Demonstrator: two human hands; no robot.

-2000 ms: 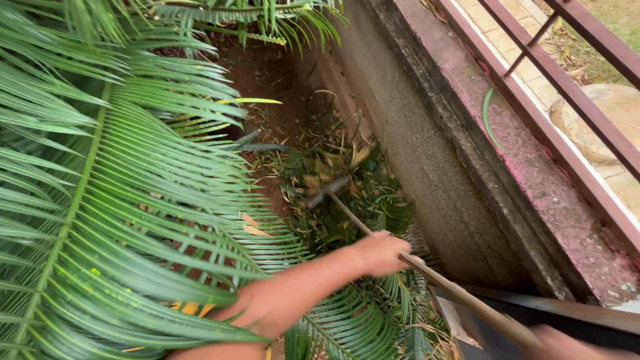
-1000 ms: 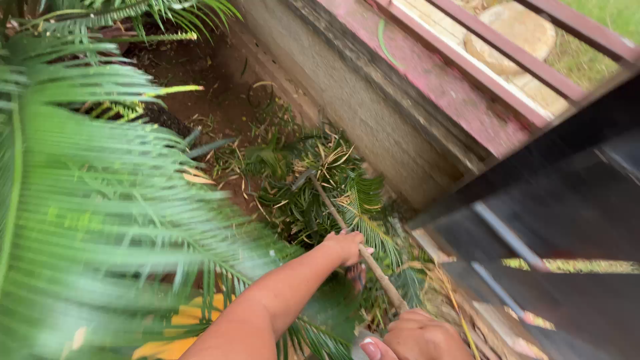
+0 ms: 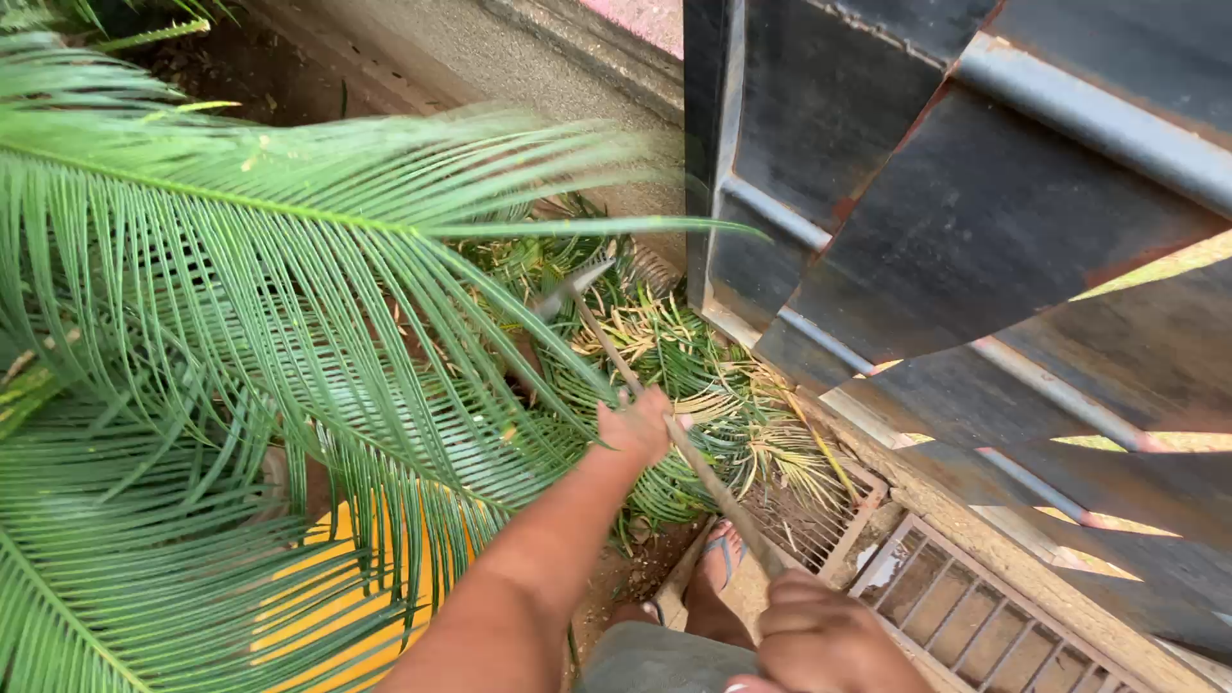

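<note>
My left hand (image 3: 637,423) grips the middle of a long wooden handle (image 3: 707,476). Lower in the view, my right hand (image 3: 833,635) is closed around the handle's near end. At the far end is a metal tool head (image 3: 577,287), probably a rake's, partly blurred and resting at a pile of cut cycad fronds (image 3: 674,356), green with dry yellowed leaflets. A large green cycad frond (image 3: 318,207) reaches across from the left, its leaflets near my left wrist.
A dark metal gate (image 3: 982,202) with grey bars stands on the right. Rusty drain grates (image 3: 991,606) lie along its foot. A concrete wall (image 3: 577,72) runs behind the pile. A yellow object (image 3: 337,597) shows beneath fronds. My sandalled foot (image 3: 722,553) is beside the grate.
The view has swung right, bringing the gate and drain grates in. Both hands stay on the handle, and the tool head and the fronds at it are nearer the gate than before.
</note>
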